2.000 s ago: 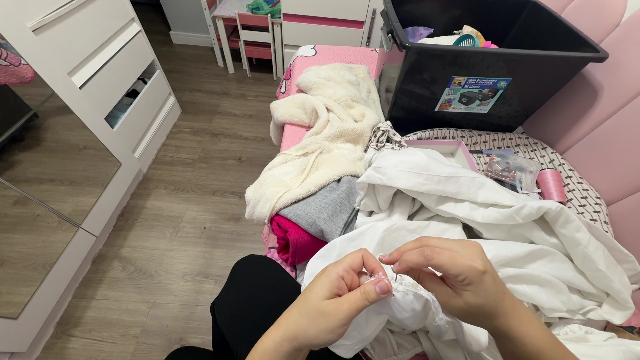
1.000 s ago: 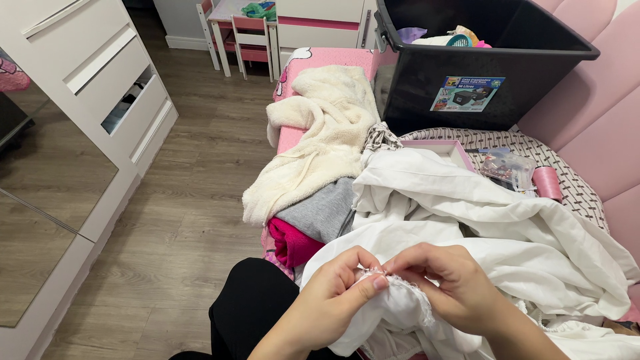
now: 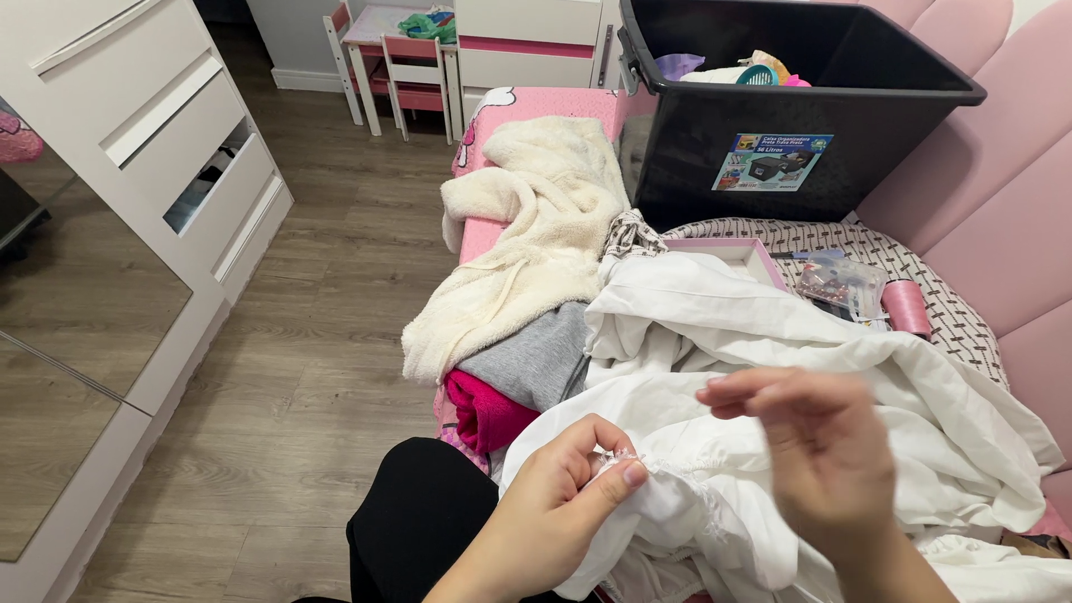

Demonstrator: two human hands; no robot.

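Observation:
My left hand (image 3: 569,502) pinches the gathered, frayed edge of a white cloth (image 3: 745,310) between thumb and fingers, above my lap. To its right my right hand (image 3: 816,461) is raised over the cloth, blurred, with its fingers bent; whether a needle or thread is between the fingertips cannot be told. The white cloth spreads in folds under both hands and off to the right. Behind it lie a pink thread spool (image 3: 906,308), a clear plastic box of small items (image 3: 840,286) and a shallow pink-edged box (image 3: 766,266).
A cream fleece garment (image 3: 544,201), a grey cloth (image 3: 536,352) and a rolled magenta cloth (image 3: 481,410) lie left of the white cloth. A large black storage bin (image 3: 687,159) stands behind. White drawers (image 3: 193,159), one partly pulled out, are at far left, and a small table (image 3: 368,33) is farther back.
My right hand has lifted up and right, away from the cloth edge, where both hands were together a second ago. My left hand still holds the edge.

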